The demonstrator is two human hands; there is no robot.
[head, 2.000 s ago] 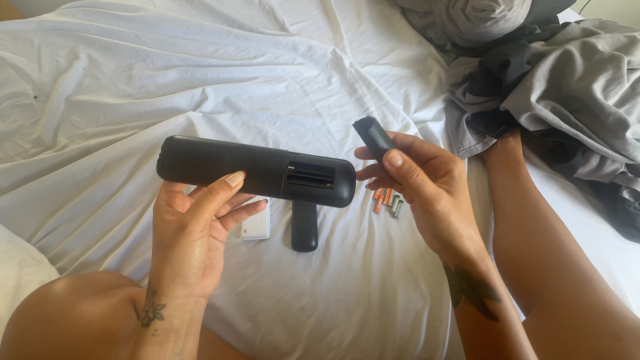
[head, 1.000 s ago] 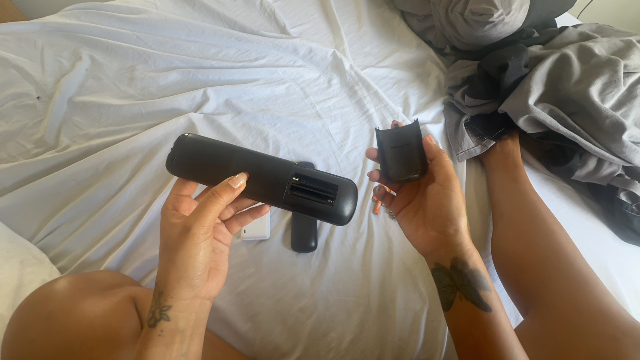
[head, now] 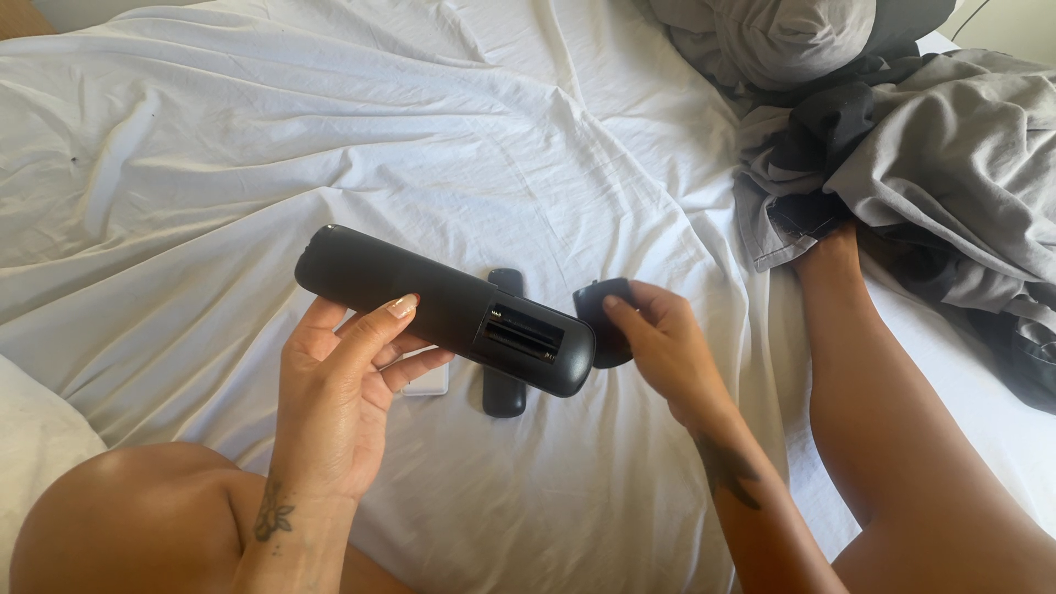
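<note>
A black remote control (head: 404, 285) is held back side up in my left hand (head: 355, 355), thumb on its back and fingers beneath. Its battery compartment (head: 525, 332) at the right end is uncovered and looks empty, with metal contacts showing. My right hand (head: 664, 334) grips the black battery cover (head: 606, 322) between thumb and fingers, just beside the remote's right end. Under the remote, a second, smaller black remote control (head: 504, 396) lies on the sheet, partly hidden. A white object (head: 431, 382) shows partly behind my left fingers.
A wrinkled white bed sheet (head: 544, 495) spreads under everything. Grey and black bedding (head: 932, 148) is heaped at the upper right. My bent leg (head: 132, 520) is at the lower left, and the other leg (head: 891, 429) stretches along the right.
My right hand has turned the battery cover over and brought it left, close to the remote's end. The batteries seen on the sheet two seconds ago are now out of sight.
</note>
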